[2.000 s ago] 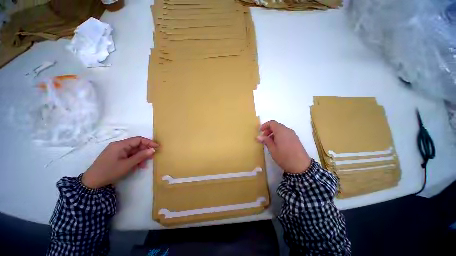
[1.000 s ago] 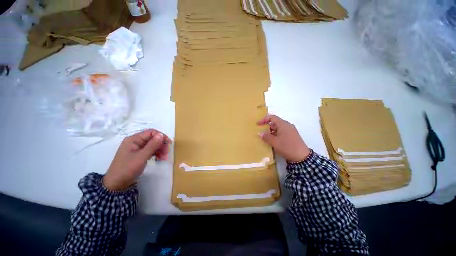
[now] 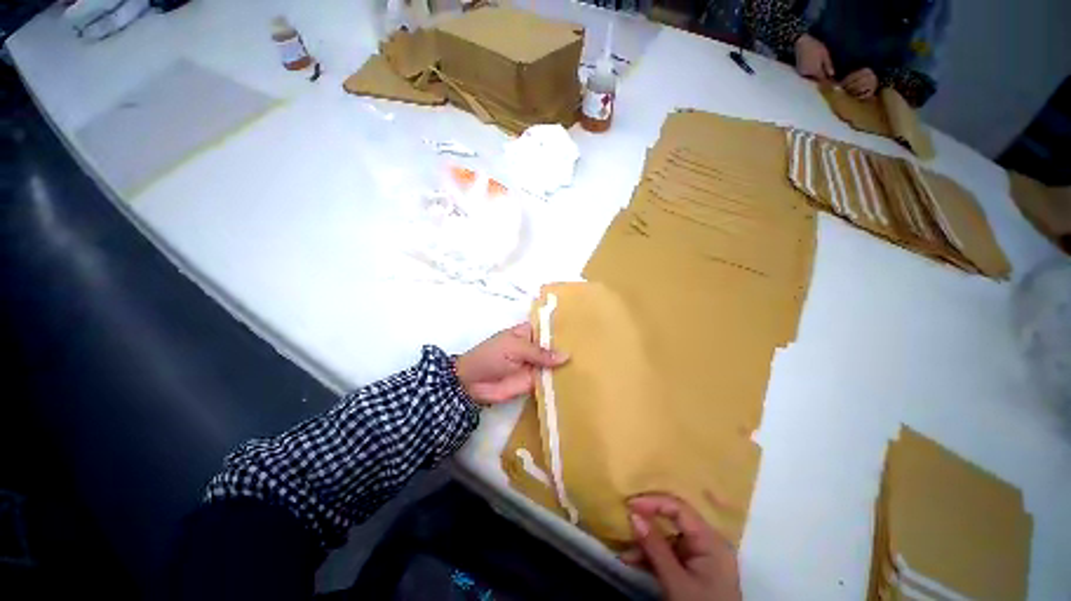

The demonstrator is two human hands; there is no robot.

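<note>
A kraft blank [image 3: 611, 387] with a white adhesive strip [image 3: 551, 399] along one edge lies tilted and bowed over the long overlapping column of kraft blanks [image 3: 728, 270]. My left hand [image 3: 503, 366] pinches its strip edge, thumb on top. My right hand [image 3: 681, 542], cut off by the bottom edge, holds its near corner between thumb and fingers. Another white strip [image 3: 532, 465] shows on a blank beneath. A stack of taped blanks [image 3: 957, 517] stands at the lower right.
A clear plastic bag [image 3: 470, 229] and crumpled white paper [image 3: 543, 160] lie left of the column. Beyond are a kraft stack [image 3: 511, 59] and a small bottle [image 3: 598, 99]. Fanned taped blanks [image 3: 881, 194] lie at the upper right. Another person's hands [image 3: 840, 71] work across the table.
The view has turned to the left. My hands now hold a taped blank, its strip edge lifted and turned, where before they were at the column's two sides.
</note>
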